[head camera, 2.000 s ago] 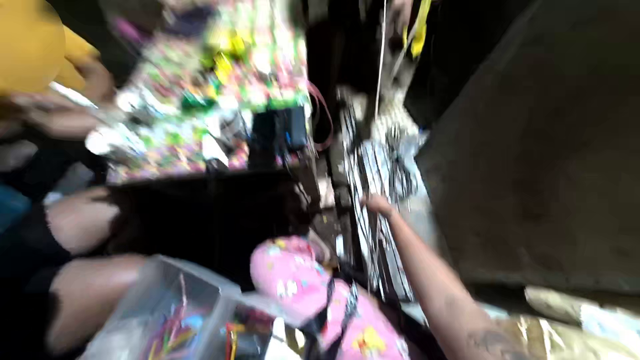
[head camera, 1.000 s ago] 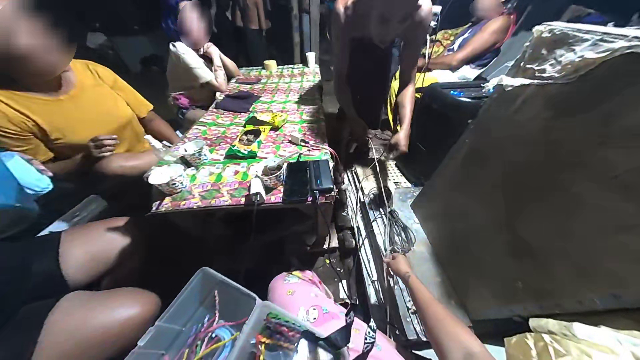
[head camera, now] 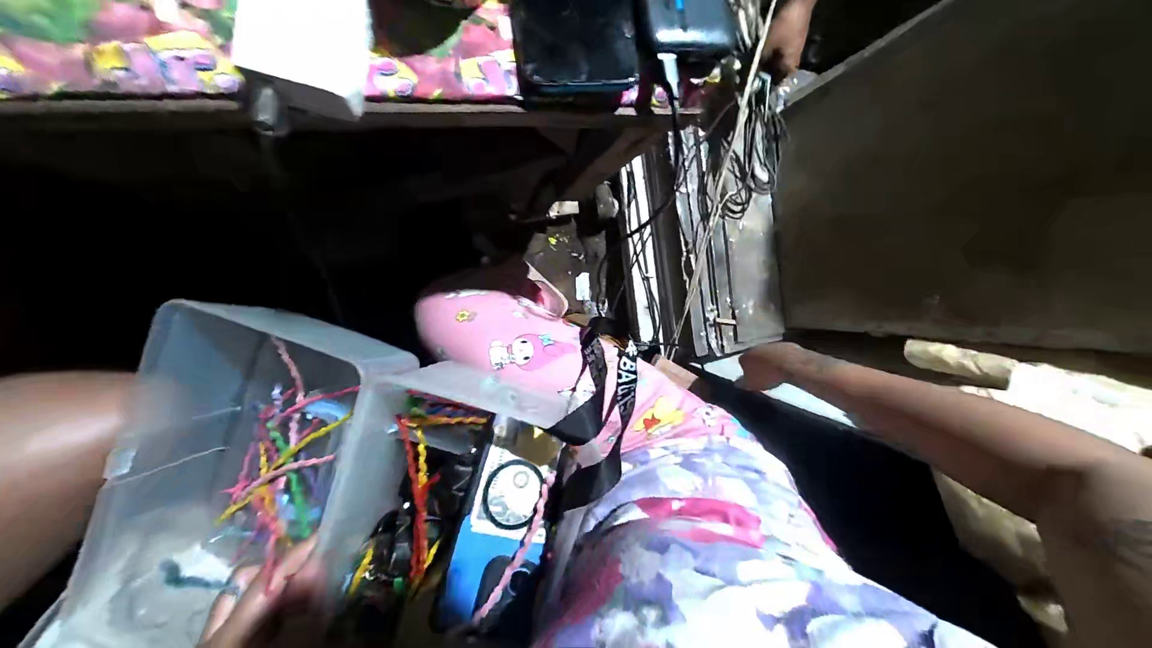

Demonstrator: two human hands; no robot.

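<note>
My left hand (head camera: pixel 265 589) is at the bottom left, its fingers among braided cords (head camera: pixel 286 450) in a translucent plastic bin (head camera: pixel 225 315); blur hides whether it grips any. Beside it, a second compartment holds red and yellow cords (head camera: pixel 418 504) and a blue-and-white package (head camera: pixel 490 531). My right hand (head camera: pixel 765 364) is at the right, its fingers near a pale flat surface beyond my lap; what it may hold is not visible. A black printed strap (head camera: pixel 598 396) lies across the pink patterned cloth (head camera: pixel 513 337) on my leg.
A table with a patterned cover (head camera: pixel 432 76) bears a black device (head camera: pixel 576 45) and a power bank (head camera: pixel 688 27) with a plugged-in cable. Loose cables (head camera: pixel 747 171) run beside a large dark panel (head camera: pixel 954 180). Another person's hand (head camera: pixel 792 36) is near them. A bare leg (head camera: pixel 63 468) is at left.
The view has tilted down to the bin and my lap. My right hand has moved back from the cables, where it was one second ago. My left hand now shows in the bin.
</note>
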